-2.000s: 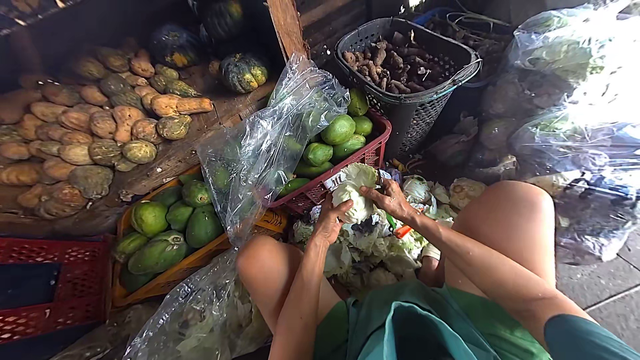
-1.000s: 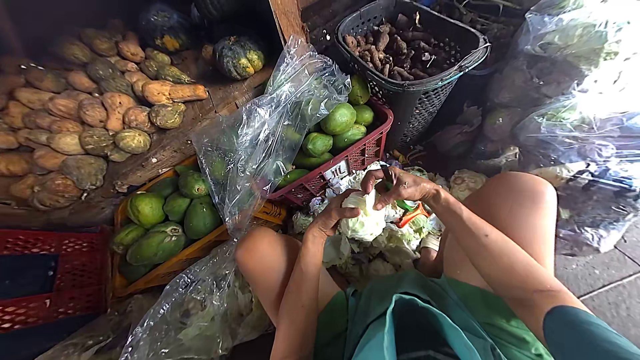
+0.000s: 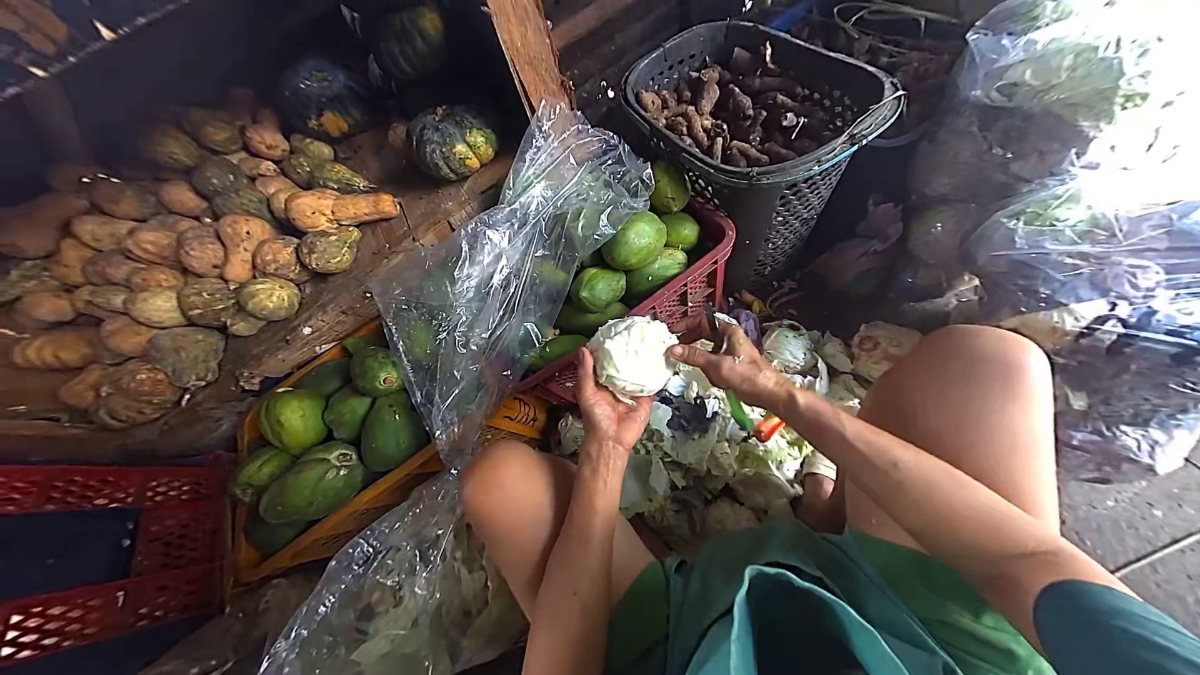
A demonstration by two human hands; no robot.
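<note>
My left hand (image 3: 614,408) cups a trimmed, pale cabbage head (image 3: 633,356) from below and from its left side. At the cabbage's right side, my right hand (image 3: 736,366) has its thumb at the leaves. A small, dark, knife-like tool sits in its curled fingers, mostly hidden. Loose cabbage leaves (image 3: 694,469) are heaped beneath both hands, between my legs. On the heap, below my right hand, lies a green and orange object (image 3: 755,422) whose kind I cannot tell.
Green papayas fill a red crate (image 3: 717,248) and a yellow crate (image 3: 352,520); clear plastic (image 3: 487,281) drapes between them. Behind stands a black basket (image 3: 787,187) of brown roots. Squashes (image 3: 178,253) lie at left above a red crate (image 3: 178,544). Bagged vegetables (image 3: 1078,216) are at right.
The cabbage head has moved up and to the left with my left hand, off the leaf heap. My right hand, lifted over its top a second ago, is now at its right side.
</note>
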